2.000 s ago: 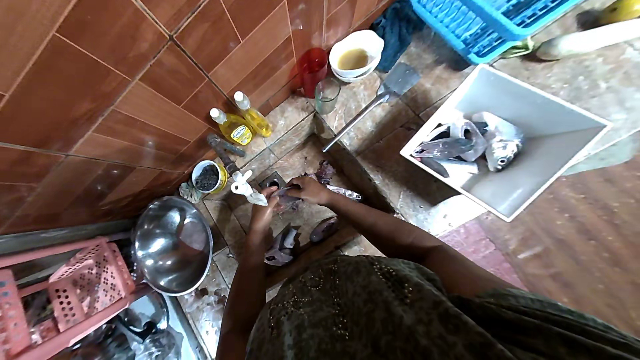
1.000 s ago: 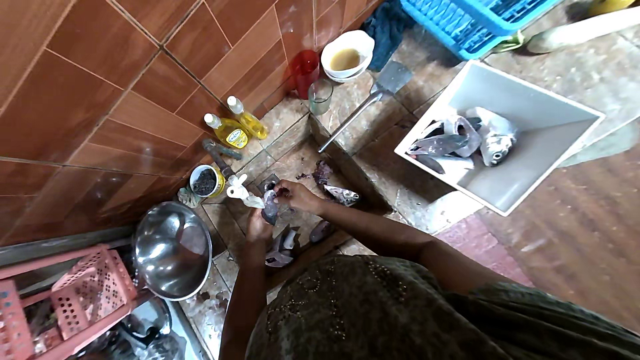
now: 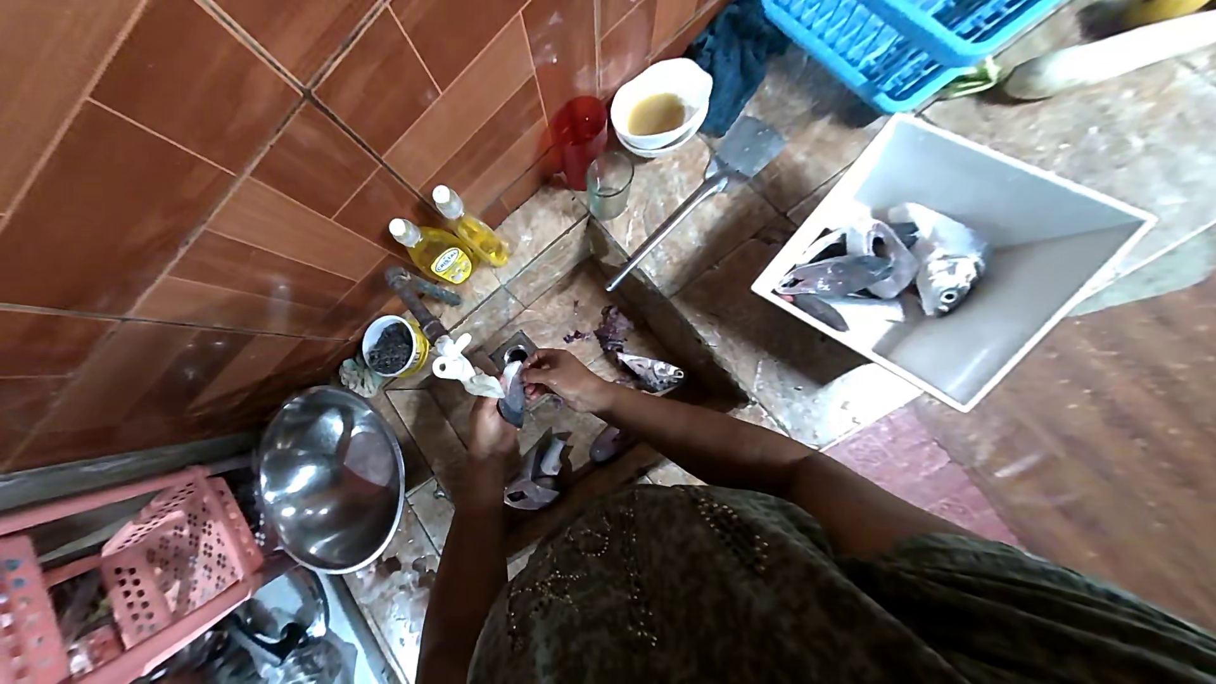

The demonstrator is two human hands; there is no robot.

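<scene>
Under the white plastic tap, my left hand holds a piece of fish over the tiled sink. The fingers of my right hand pinch at the piece's right side. Below them, cut fish pieces lie in the sink. A fish head rests near the sink's right wall, beside dark red guts. Another dark piece is partly hidden by my right forearm. More pieces and a large fish head sit in a white tub.
A knife-like metal tool with a broad blade crosses the sink edge. Glass tumbler, red cup, bowls and yellow soap bottles line the wall. Left are a steel bowl and pink rack; upper right, a blue basket.
Both hands have moved up from lower in the sink to beside the tap. The fish piece now shows upright between them, and the fish head at the right is more exposed.
</scene>
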